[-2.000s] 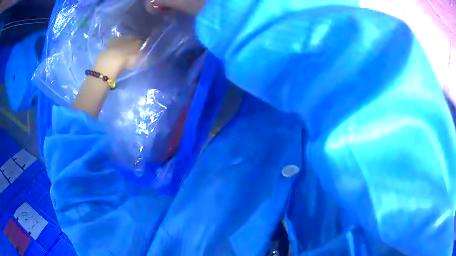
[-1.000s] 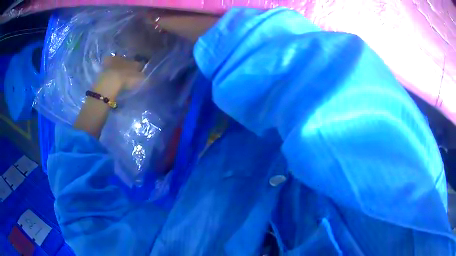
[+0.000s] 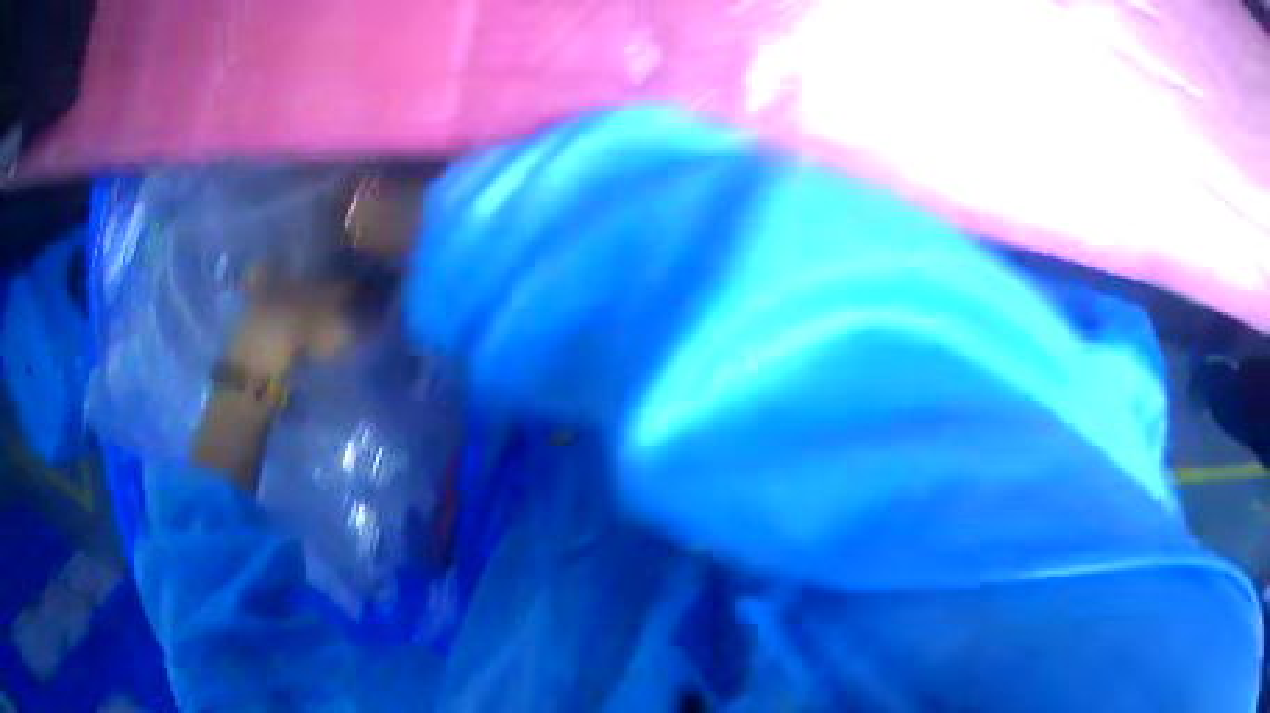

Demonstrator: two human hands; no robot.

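Observation:
A clear, crinkled plastic bag (image 3: 348,467) lies inside a deep blue bin (image 3: 117,237) at the left, below the pink mat's edge. My left hand (image 3: 300,318), with a dark bead bracelet at the wrist, reaches into the bag; its fingers are blurred and partly behind the plastic. My right hand (image 3: 386,216) is at the bag's upper part, mostly hidden by my blue sleeve and the shade under the mat. What either hand holds cannot be made out.
The pink, film-covered mat (image 3: 307,84) spans the top, with strong glare at the right. A yellow line (image 3: 1223,474) crosses the grey floor at the right. Blurred pale labels (image 3: 63,613) lie on a blue surface at the lower left.
The view has tilted up, so more of the pink mat shows and the bin and bag sit lower. My right sleeve has shifted left and down in the picture. Both hands remain in the bag area.

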